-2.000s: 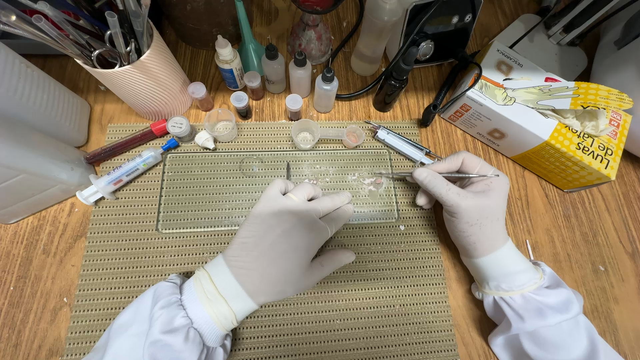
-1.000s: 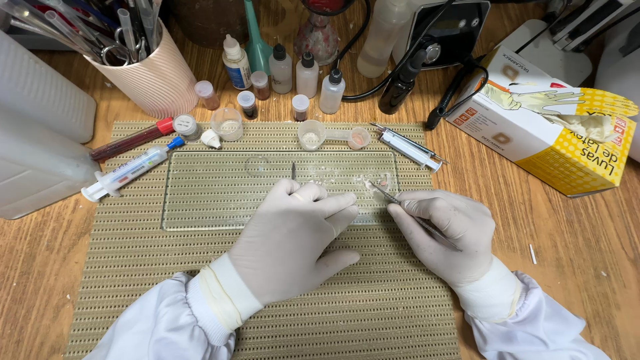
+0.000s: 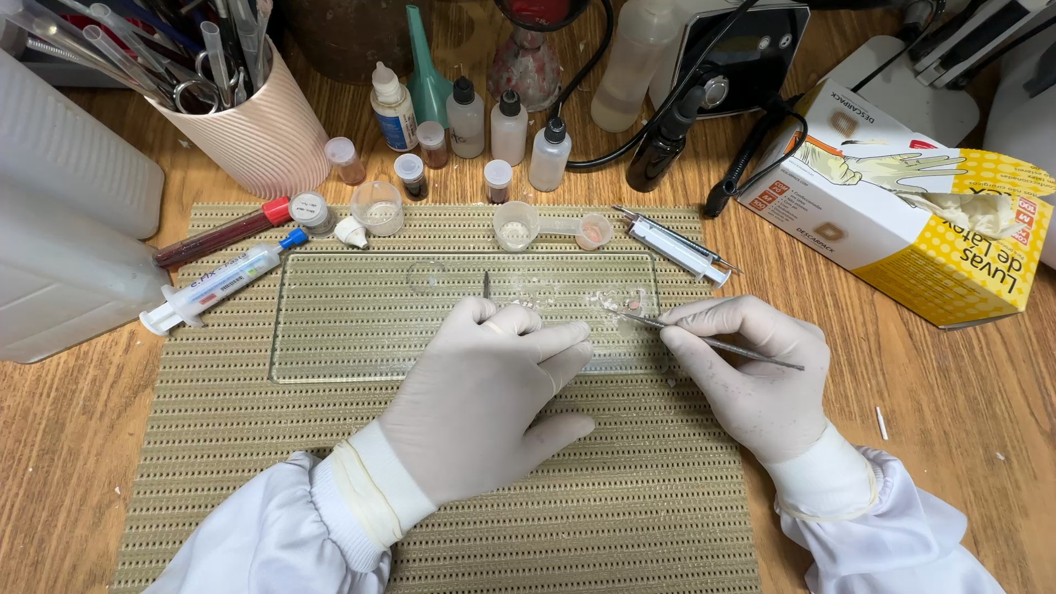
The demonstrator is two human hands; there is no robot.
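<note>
My left hand (image 3: 495, 396), in a latex glove, lies over the lower middle of a glass slab (image 3: 355, 322). A dark metal tool tip (image 3: 487, 285) sticks up past its curled fingers, which appear to grip it; the rest of that tool is hidden. My right hand (image 3: 742, 363), also gloved, holds a thin metal dental spatula (image 3: 726, 344) between thumb and fingers at the slab's right end. The spatula's tip is at pale crumbs of material (image 3: 606, 299), beside a small pinkish lump (image 3: 634, 304). More whitish bits are scattered left of them.
Behind the slab stand small cups (image 3: 377, 208), a double-ended measuring scoop (image 3: 561, 224), lidded vials (image 3: 498, 180) and dropper bottles (image 3: 550, 157). Syringes (image 3: 223, 285) flank it on the ribbed mat (image 3: 247, 421). A glove box (image 3: 899, 206) sits at right, a tool cup (image 3: 256, 140) at back left.
The spatula in my right hand has gone from nearly level, to steeply slanted, to a shallow slant with its tip at the crumbs. My left hand has stayed about where it was.
</note>
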